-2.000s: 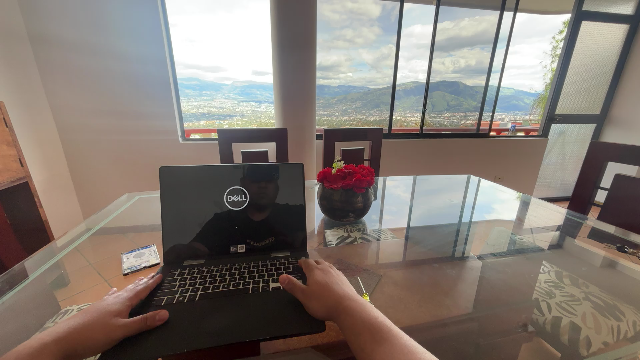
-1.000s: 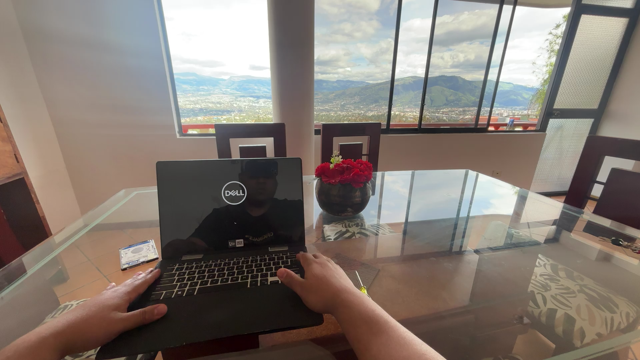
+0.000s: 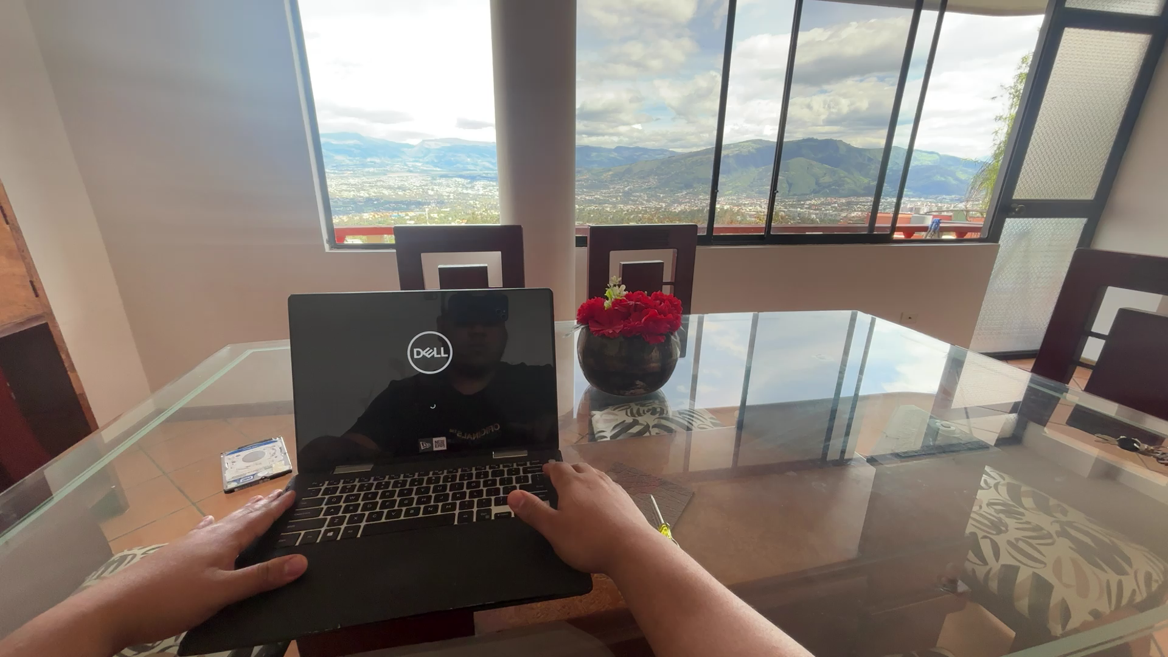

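A black Dell laptop (image 3: 392, 570) stands unfolded on a glass table, its dark screen lit with the maker's logo and a small loading arc. My left hand (image 3: 205, 561) rests on the laptop's left edge beside the keyboard, thumb on the palm rest. My right hand (image 3: 584, 516) lies over the right edge of the keyboard, fingers at the laptop's upper right corner and thumb near the keys. A 2.5-inch hard drive (image 3: 255, 464) lies left of the laptop. Just right of my right hand is a screwdriver (image 3: 661, 520) with a yellow handle, partly hidden by the forearm.
A dark round vase (image 3: 628, 361) with red flowers (image 3: 639, 315) stands behind the laptop's right side. Chairs (image 3: 461, 239) surround the glass table (image 3: 803, 474). Keys (image 3: 1131, 444) lie at the far right. A patterned cushion (image 3: 1058, 557) shows through the glass.
A small loading arc now shows below the logo on the laptop screen. Both hands have stayed in about the same place on the laptop.
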